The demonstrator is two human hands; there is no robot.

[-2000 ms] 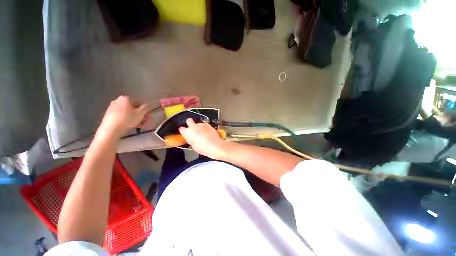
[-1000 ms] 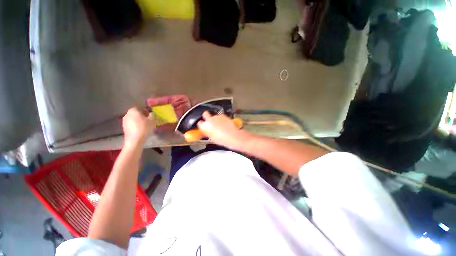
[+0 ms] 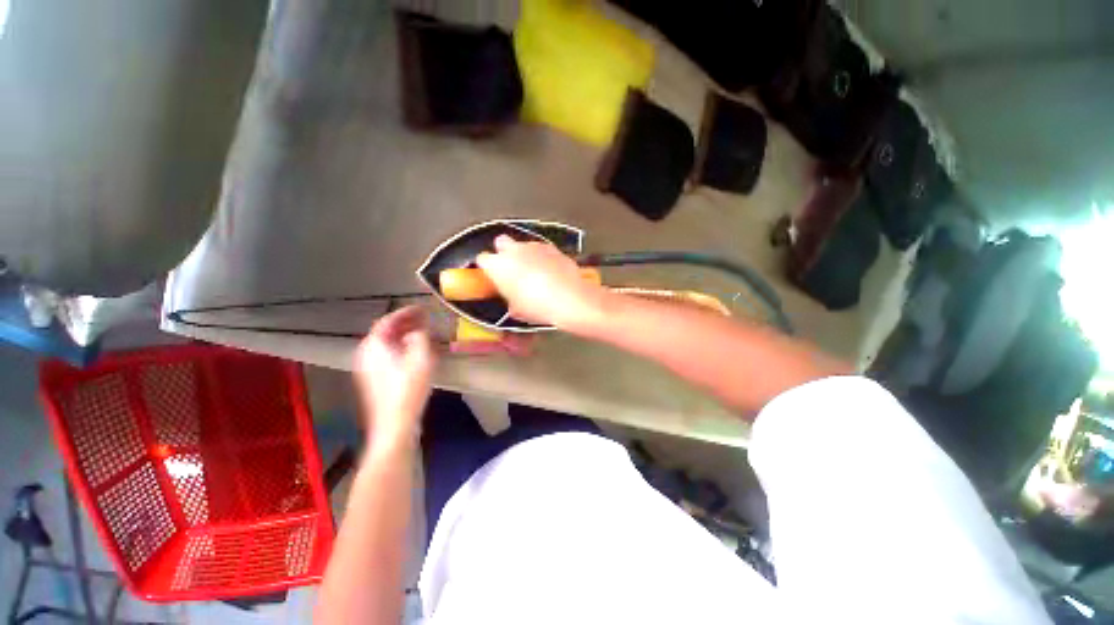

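My right hand (image 3: 534,281) is closed on the orange handle of the steam iron (image 3: 459,259), whose black body points left. The iron lies over the pocket piece, hiding most of it; its pink edge (image 3: 492,347) shows on the near side. A bit of the yellow template (image 3: 474,330) shows beside the iron. My left hand (image 3: 397,348) is just left of the piece, at the table's near edge, fingers curled and blurred; I cannot tell whether it holds anything. A thin black cord loop (image 3: 281,300) runs left from there.
Dark pocket pieces (image 3: 655,156) and a larger yellow sheet (image 3: 579,67) lie at the far side. The iron hose (image 3: 702,260) runs right. Dark cloth (image 3: 1024,305) is heaped at right. A red basket (image 3: 189,470) is below left; a grey padded form (image 3: 110,134) is at upper left.
The view has turned. The iron has moved from the right of the template onto the piece, covering most of it. The pink edge now shows on the near side instead of the far side.
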